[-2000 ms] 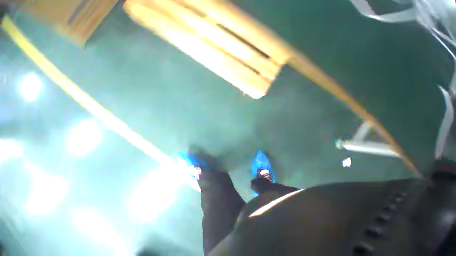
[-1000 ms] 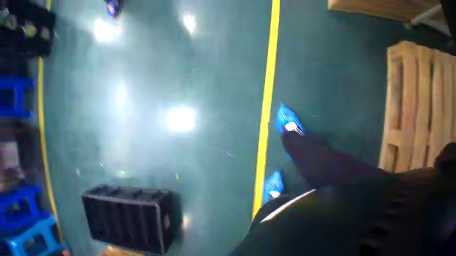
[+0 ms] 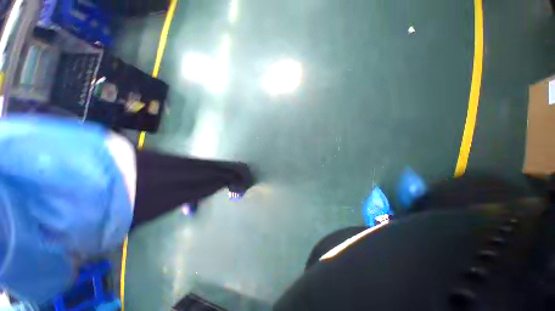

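Neither of my hands is in view. Nearest in front of me is the green floor (image 3: 328, 140) with my two feet in blue shoe covers (image 3: 376, 206) at the lower right. My dark clothing fills the lower right of the picture. A person in a light blue top (image 3: 67, 188) and dark trousers is at the left, with the feet towards the middle of the floor.
Black bins (image 3: 128, 94) with small items stand at the upper left, beside a blue crate (image 3: 79, 18). A blue stool (image 3: 88, 282) is at the lower left. A dark crate's edge (image 3: 198, 302) shows at the bottom. A cardboard carton (image 3: 539, 130) is at the right. Yellow lines (image 3: 471, 91) cross the floor.
The view has moved across the yellow line into the lane. The pallet has left the picture, the black crate has shifted to the bottom edge, and a person has come into view at the left.
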